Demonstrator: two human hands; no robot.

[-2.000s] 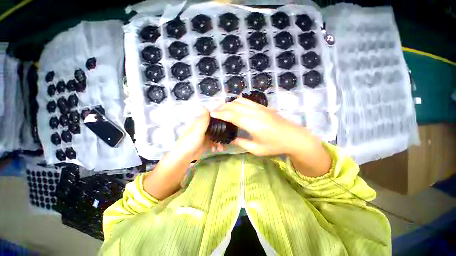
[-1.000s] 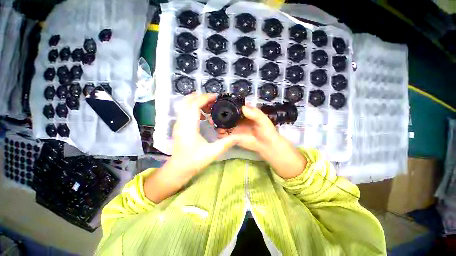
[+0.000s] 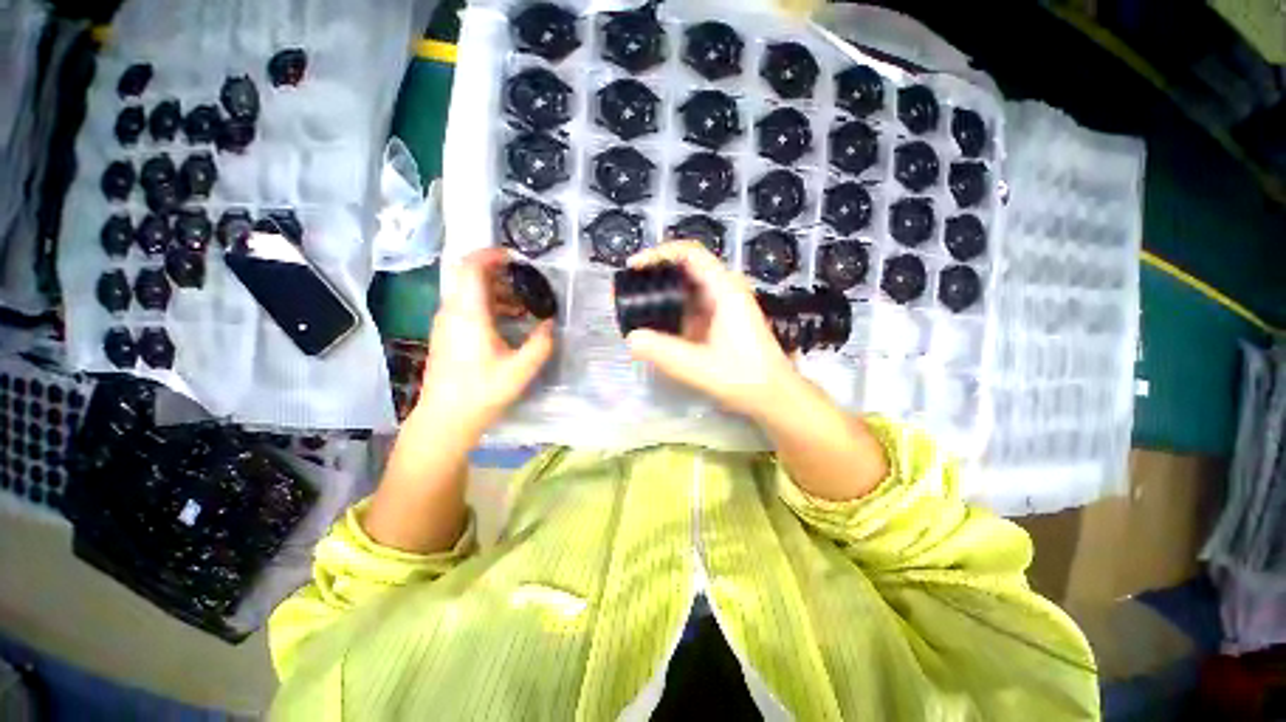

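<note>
My left hand (image 3: 477, 343) holds a round black part (image 3: 528, 291) between thumb and fingers, over the lower left of the blister tray (image 3: 599, 378). My right hand (image 3: 712, 327) grips a short ribbed black stack of parts (image 3: 650, 299) from its right side, apart from the left hand's part. Another ribbed black stack (image 3: 807, 320) lies on the tray just right of my right hand, partly hidden by it. Rows of glossy black discs (image 3: 709, 117) sit in the tray's upper cells.
On the left, a white sheet (image 3: 327, 384) bears smaller black parts (image 3: 158, 181) and a smartphone (image 3: 294, 292). A shiny black heap (image 3: 181, 494) lies lower left. A covered tray (image 3: 1068, 303) lies right, above a cardboard box (image 3: 1149, 525).
My hands have moved apart. The left now holds one black part at the left, the right holds a short stack seen side-on. The view has shifted slightly.
</note>
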